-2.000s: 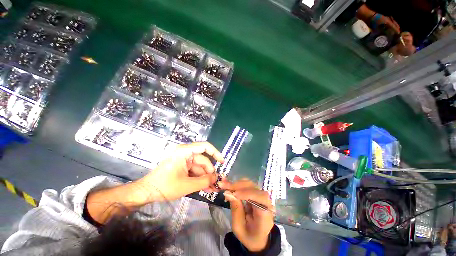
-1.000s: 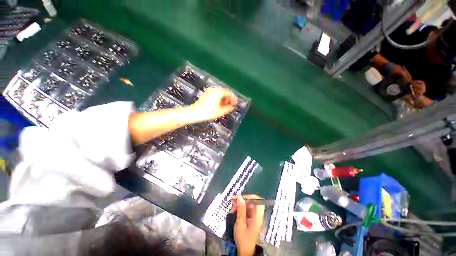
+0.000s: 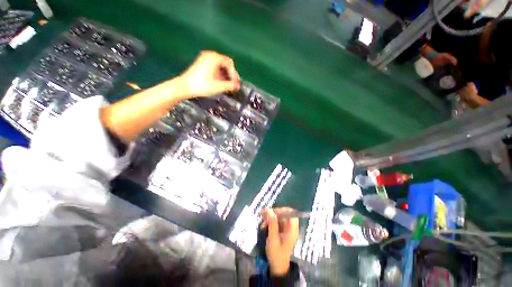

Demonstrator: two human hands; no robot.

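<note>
A clear blister tray (image 3: 229,210) with square pockets of small dark, coppery components lies in front of me. My left hand (image 3: 212,74) is over the tray's far pockets with its fingers curled together; blur hides whether a component is between the fingertips. My right hand (image 3: 280,235) is beside a narrow white strip with dark rows (image 3: 269,188) at the bench's near side. It holds thin tweezers (image 3: 297,214) pointing to the right, across toward the spare white strips (image 3: 320,218).
A second tray (image 3: 73,67) lies at the far left. On the right are a bottle (image 3: 356,228), a red syringe (image 3: 393,179), a blue bin (image 3: 429,196), a white wipe (image 3: 342,165), a fan (image 3: 446,272) and a metal frame (image 3: 438,137). Another person's hands (image 3: 446,61) are across the bench.
My left hand went from beside my right hand near the strip to over the tray, then farther toward its far left pockets. My right hand stays by the strip, holding the tweezers.
</note>
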